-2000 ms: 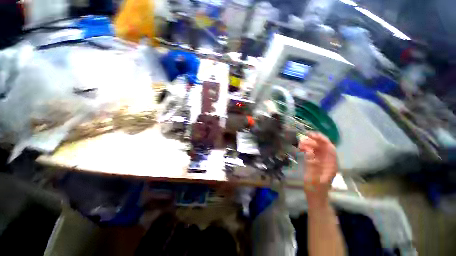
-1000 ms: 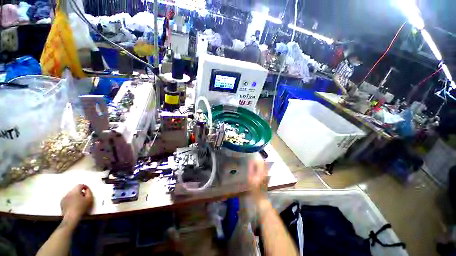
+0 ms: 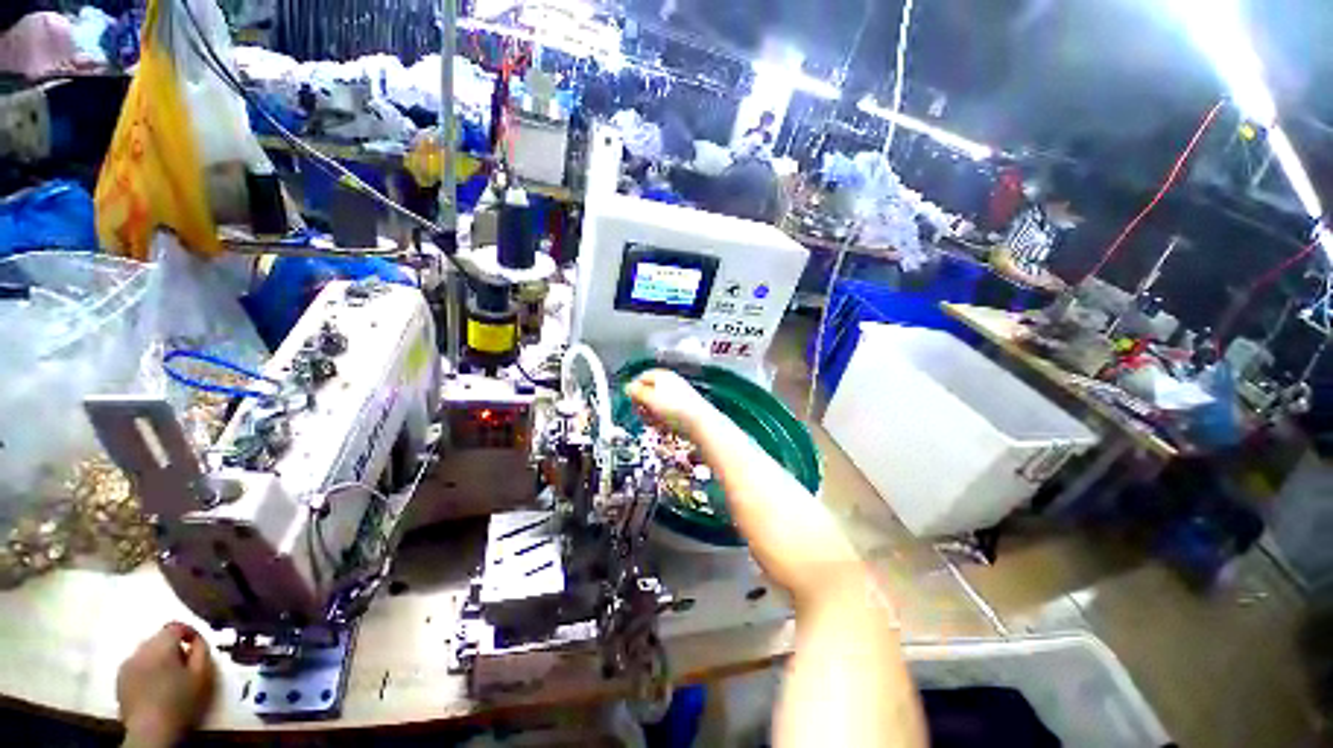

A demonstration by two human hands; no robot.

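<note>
My left hand (image 3: 164, 680) rests loosely fisted on the table at the lower left, beside the sewing machine head (image 3: 314, 482); nothing shows in it. My right arm reaches over the green bowl feeder (image 3: 782, 446), and my right hand (image 3: 665, 401) is at its left rim, by the whitish feed tube (image 3: 591, 383). Its fingertips are too unclear to tell whether they hold anything. Small pale buttons (image 3: 678, 476) lie in the bowl, partly hidden by my forearm. The metal button feeding mechanism (image 3: 585, 541) stands between head and bowl.
A clear bag (image 3: 59, 351) and heaped brownish buttons (image 3: 73, 519) are at the left. The control box (image 3: 695, 278) stands behind the bowl, with thread cones (image 3: 490, 336) left of it. A white bin (image 3: 950, 439) is at the right; another (image 3: 1089, 687) holds dark cloth at the lower right.
My right hand has moved up and left from the table in front of the bowl to over the bowl. My left hand stays on the table. The view has shifted, showing more of the sewing head.
</note>
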